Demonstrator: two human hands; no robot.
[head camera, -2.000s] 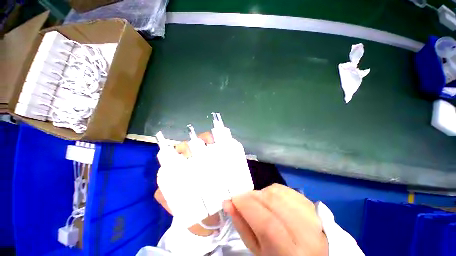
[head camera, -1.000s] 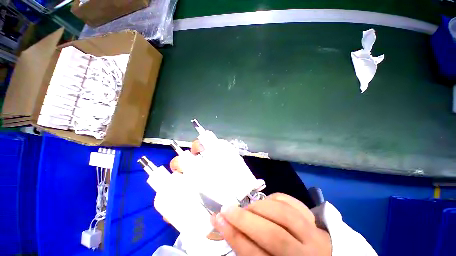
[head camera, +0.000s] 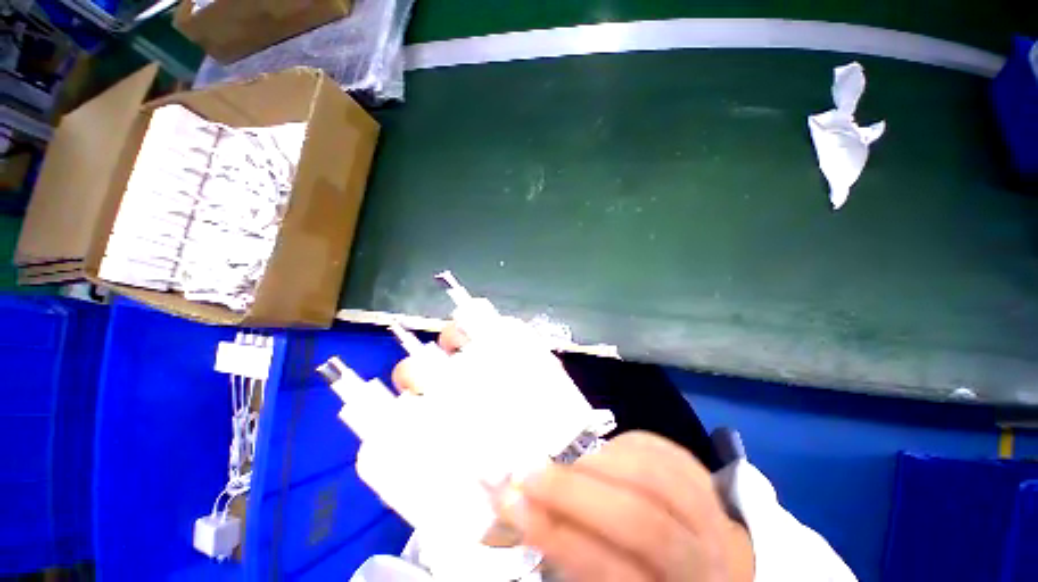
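Observation:
Three white power adapters (head camera: 472, 409) are fanned out above the bench's front edge, with their plug pins pointing up and left. My left hand (head camera: 446, 347) holds them from behind; only some fingertips show between the adapters. My right hand (head camera: 626, 506) is at the lower end of the adapters, with thumb and fingertips together against them. It is partly blurred, and whether it grips an adapter or a cable is unclear. A bit of folded cable shows beside my right fingers.
An open carton (head camera: 330, 205) of adapters and cords stands at the left. Below it, a blue tote (head camera: 302, 455) holds adapters with cables. A crumpled white cloth (head camera: 842, 142) lies on the green bench (head camera: 637, 216). Blue bins are at the right.
The adapters have tilted left and spread apart compared with the first frame. The carton and cloth have shifted right in view. My right hand has moved slightly against the adapters and is now blurred.

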